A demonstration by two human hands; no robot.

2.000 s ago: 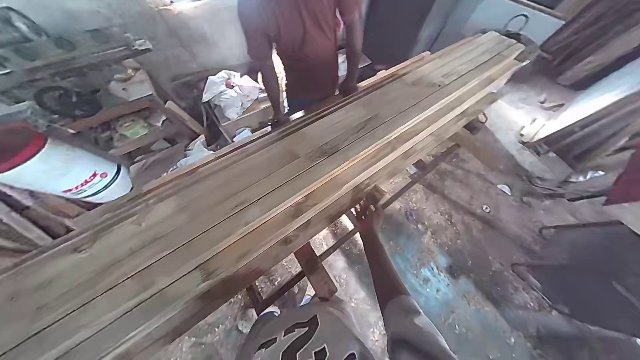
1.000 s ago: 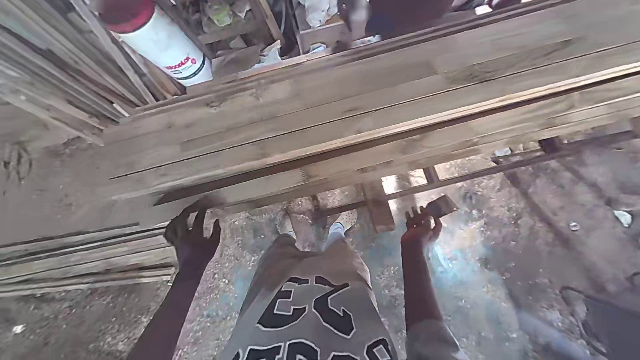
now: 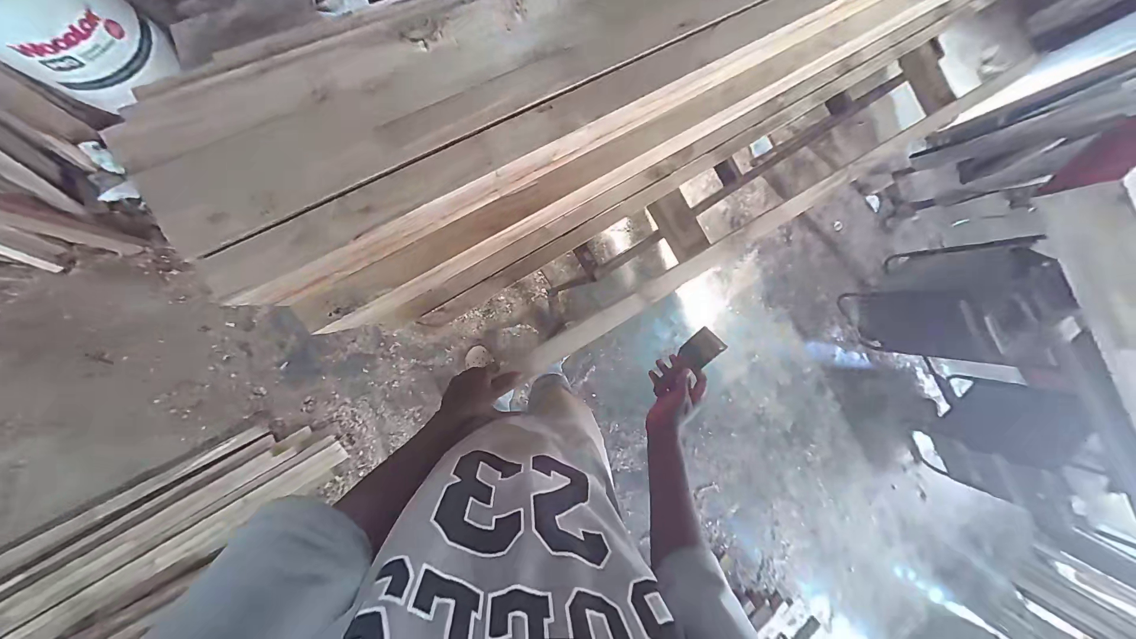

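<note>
My left hand [image 3: 479, 390] is at the near end of a long, narrow wooden board [image 3: 648, 297], its thumb against the board's end; the fingers are partly hidden. This board slants away to the upper right, along the near side of a stack of long planks [image 3: 461, 160]. My right hand [image 3: 676, 390], to the right of the board and apart from it, holds a small dark block [image 3: 702, 349] by its lower end.
A white bucket [image 3: 98, 53] bearing writing stands at the upper left. More boards [image 3: 177, 524] lie on the floor at the lower left. Wooden supports [image 3: 679, 226] show under the stack. Dark metal-framed items [image 3: 932, 324] stand at the right.
A narrow board now lies apart from the stack's near side, with my left hand at its end. One second ago that hand was spread beside the stack. The view has swung strongly.
</note>
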